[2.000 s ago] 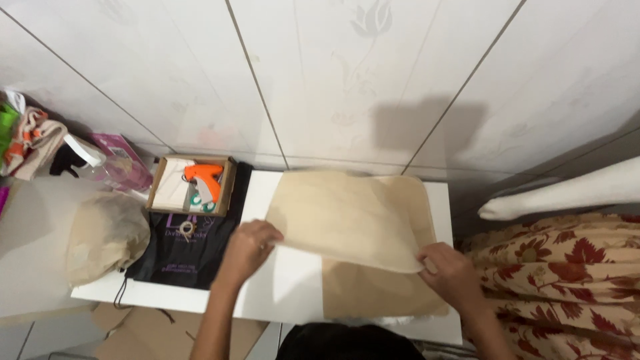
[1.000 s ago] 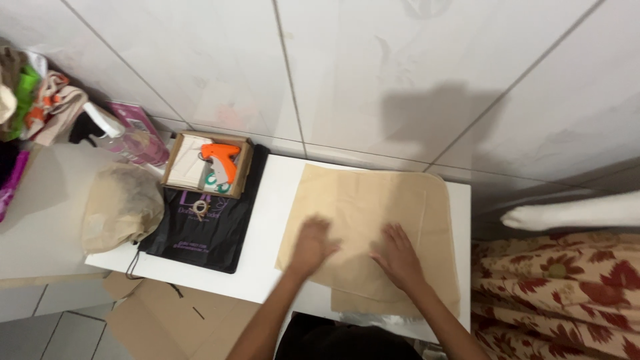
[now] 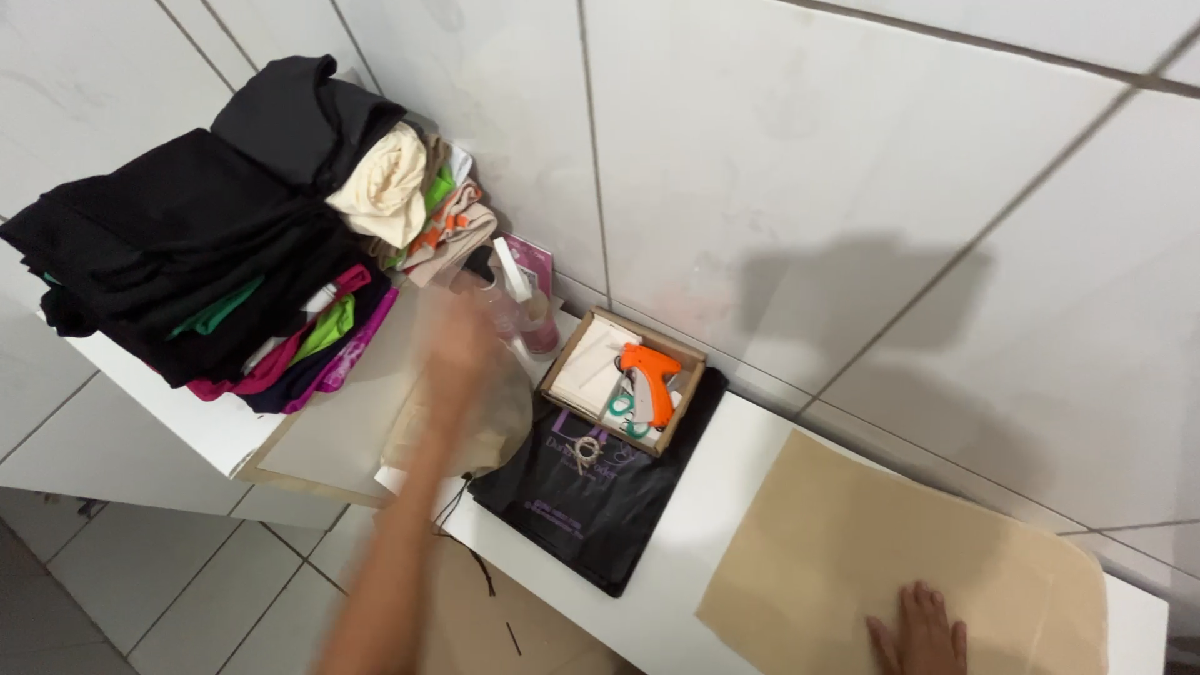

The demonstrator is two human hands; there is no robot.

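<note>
My left hand (image 3: 459,342), blurred by motion, is raised over the beige drawstring bag (image 3: 487,422), near the spray bottle (image 3: 502,305); whether it holds anything cannot be seen. On the right, my right hand (image 3: 923,633) lies flat with fingers apart on the tan fabric piece (image 3: 844,534). Between them a cardboard box (image 3: 694,375) holds an orange tagging gun (image 3: 652,380), green-handled scissors (image 3: 623,405) and pale cards (image 3: 591,370). The box overlaps a black printed bag (image 3: 600,525), on which a small ring-shaped object (image 3: 587,452) rests.
Folded dark clothes (image 3: 187,234) are piled at the left, with colourful garments (image 3: 328,347) under them and a cream cloth (image 3: 386,187) beside them. A tiled wall (image 3: 703,141) runs behind the white table (image 3: 581,600). Brown cardboard (image 3: 525,600) lies below its front edge.
The view has swung left. My left hand has left the tan fabric and moved left over the beige bag; my right hand remains on the fabric.
</note>
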